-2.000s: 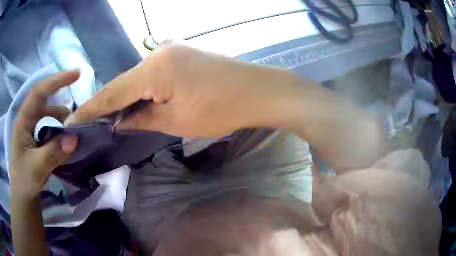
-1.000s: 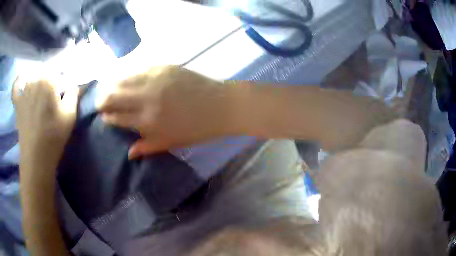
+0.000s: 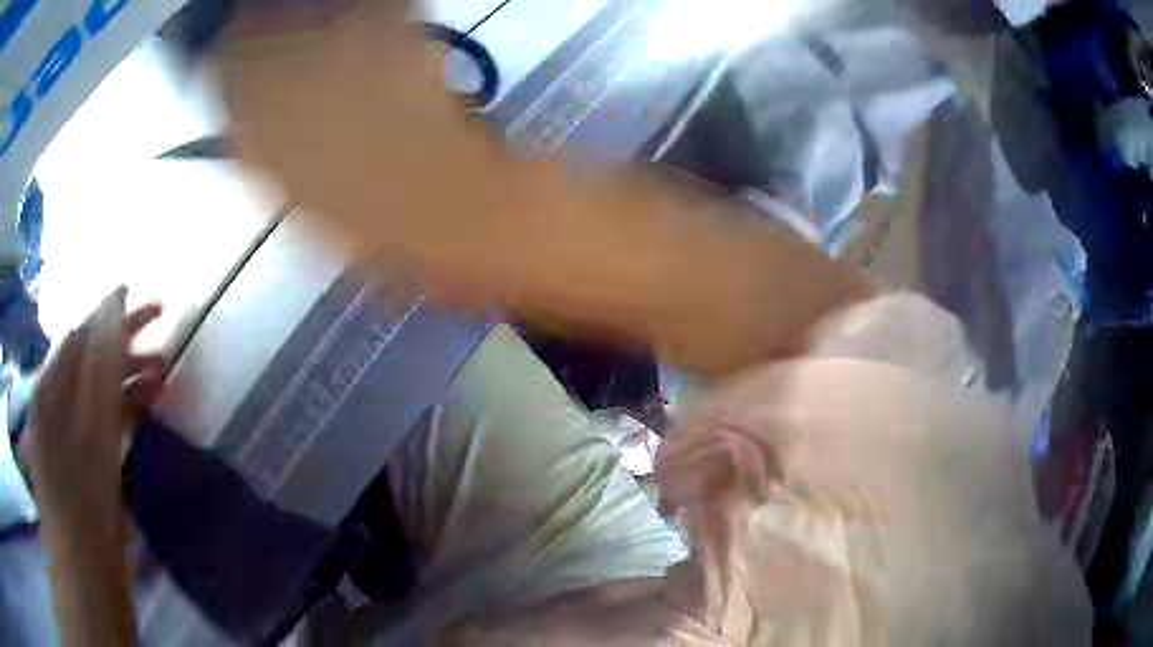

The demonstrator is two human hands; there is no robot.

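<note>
My right hand (image 3: pixel 316 114) is blurred at the upper left, over the middle of the fabric scissors. A dark loop handle of the scissors (image 3: pixel 478 66) shows to its right and a pointed blade shows to its left; whether the fingers grip them is hidden. My left hand (image 3: pixel 91 411) is at the left edge, its fingertips by the top of the dark garment panel (image 3: pixel 221 537). Whether it pinches the cloth is unclear. The panel hangs over the front table edge.
The white machine bed (image 3: pixel 120 228) glares behind the hands. A printed ruler scale (image 3: pixel 323 379) runs along the grey front edge. Blue lettering shows on a white machine part (image 3: pixel 63 63) at top left. Pale and dark cloth pieces (image 3: pixel 797 126) lie at right.
My right hand has left the dark cloth and moved up to the scissors. My left hand is lower in view and the dark panel shows lower left. The camera view has turned.
</note>
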